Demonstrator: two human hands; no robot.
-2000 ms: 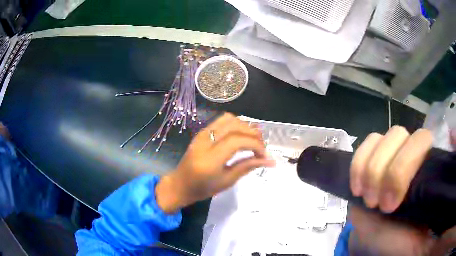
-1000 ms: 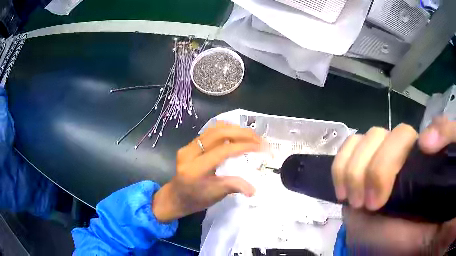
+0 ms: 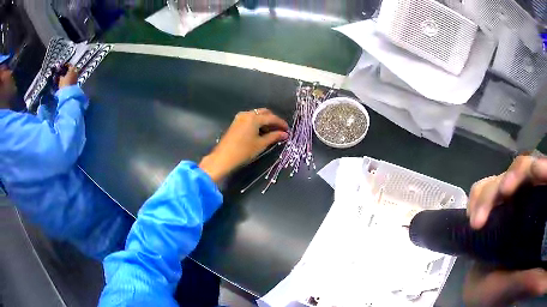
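A bundle of thin purple wire leads (image 3: 303,129) with pale tips lies beside a round white dish of small metal screws (image 3: 340,122). My left hand (image 3: 249,141) is palm down at the bundle's left edge, thumb and fingertips close together on the wires; whether a lead is pinched is hidden. My right hand (image 3: 501,186) holds a thick black electric screwdriver (image 3: 444,231) at the right edge, partly cut off. Its tip end is over the white housing shell (image 3: 414,186), which lies open on white foam sheet (image 3: 324,258). The inside of the shell is overexposed.
Stacked grille shells (image 3: 429,30) with foam sheets stand beyond a pale metal rail (image 3: 228,58) at the upper right. A person in a blue smock (image 3: 42,150) is at the left, with a hand at patterned strips (image 3: 93,63). Another white sheet (image 3: 186,18) lies on the green belt.
My left hand has left the housing shell and moved to the wire leads. The screwdriver stays over the shell. The view has turned left, bringing the neighbouring person further in.
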